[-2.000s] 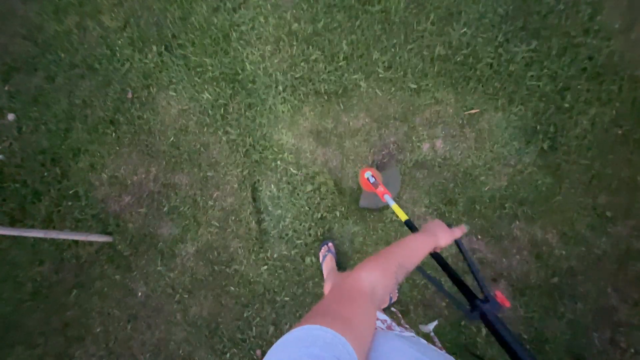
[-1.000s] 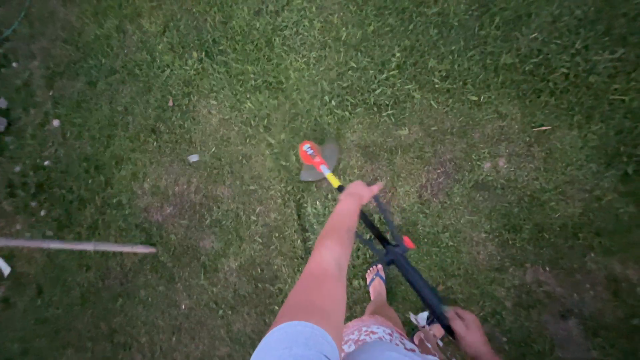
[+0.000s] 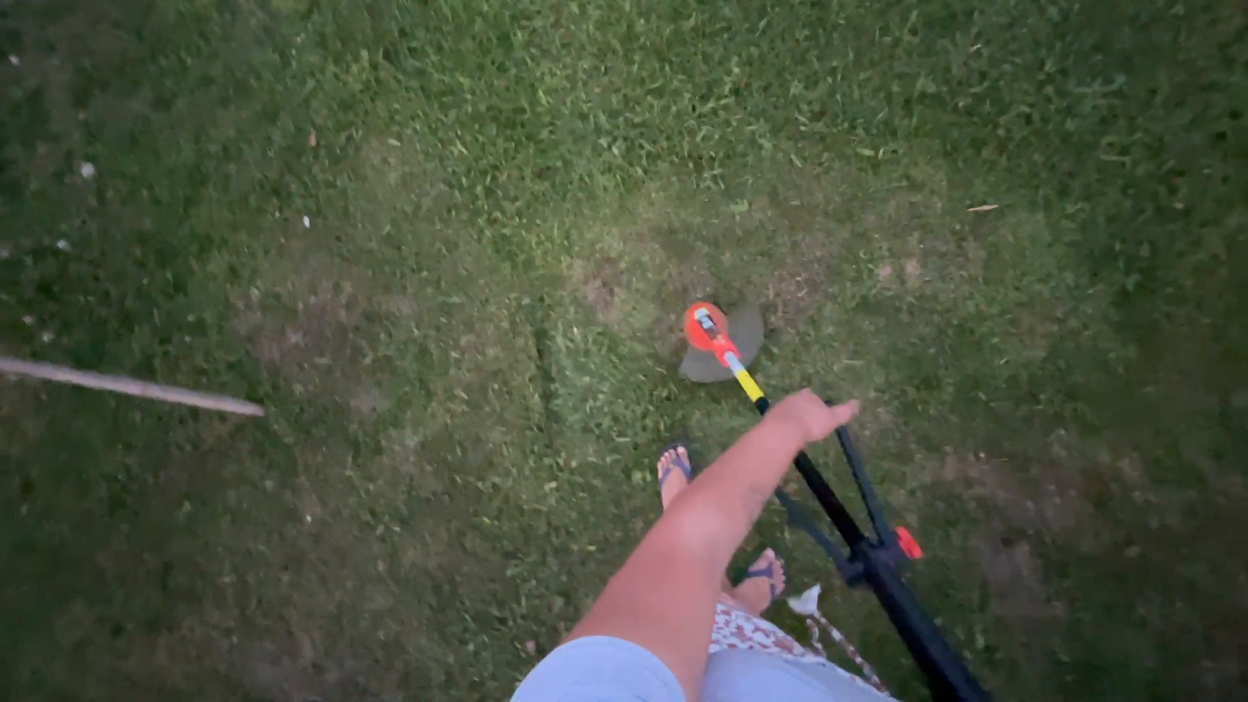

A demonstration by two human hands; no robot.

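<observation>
My left hand (image 3: 811,413) is closed on the front loop handle of a string trimmer (image 3: 827,492), with one finger or thumb pointing out to the right. The trimmer's black shaft slants from the lower right up to a yellow band, an orange-red head and a grey guard (image 3: 733,353) low over the grass. A red knob (image 3: 909,543) sits at the handle clamp. My right hand is out of view, past the lower edge where the shaft leaves the picture.
Grass with worn brownish patches (image 3: 322,331) lies all around. A wooden pole (image 3: 136,386) lies on the ground at the left. My feet in flip-flops (image 3: 675,466) stand just left of the shaft. Small pale bits (image 3: 87,171) are scattered at the upper left.
The trimmer head was first at the right, swung left by one second ago, and is now back toward the right. My right hand, visible one second ago at the rear shaft, has left the view.
</observation>
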